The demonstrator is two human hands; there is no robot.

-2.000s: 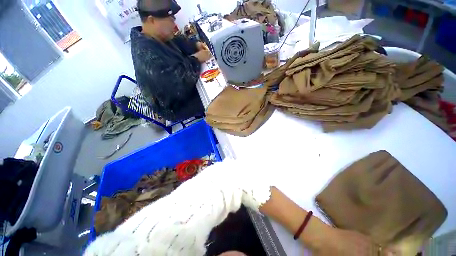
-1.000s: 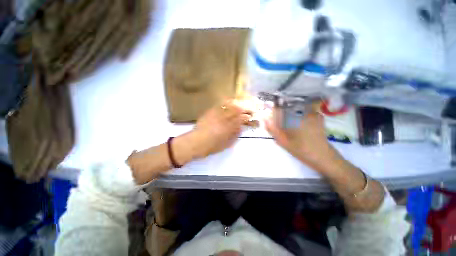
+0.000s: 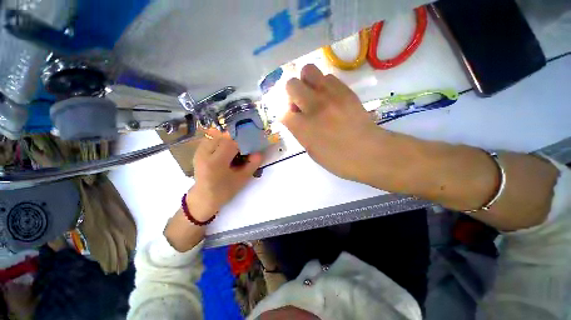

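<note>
The sewing machine head [image 3: 188, 50] with blue lettering fills the upper left. A grey guard [image 3: 249, 132] sits beside the lit needle area. My left hand [image 3: 219, 159] is left of the guard, fingers bent close to the needle area; whether it grips anything is hidden. A part of a brown pocket piece [image 3: 178, 150] shows flat on the table behind it. My right hand [image 3: 325, 115] is right of the guard with curled fingers against the bright light; glare hides whether it holds anything.
Scissors with red and yellow loops [image 3: 396, 47], green and blue snips [image 3: 419, 103] and a black smartphone [image 3: 491, 44] lie beyond my right hand. Brown pieces [image 3: 106, 219] hang at the left near a second machine [image 3: 37, 215]. A blue crate [image 3: 219, 284] stands below the grey table edge [image 3: 313, 219].
The view has turned and moved closer to the machine. My right hand has moved away from the guard to its right. The brown piece is now mostly hidden behind machine parts and my left hand.
</note>
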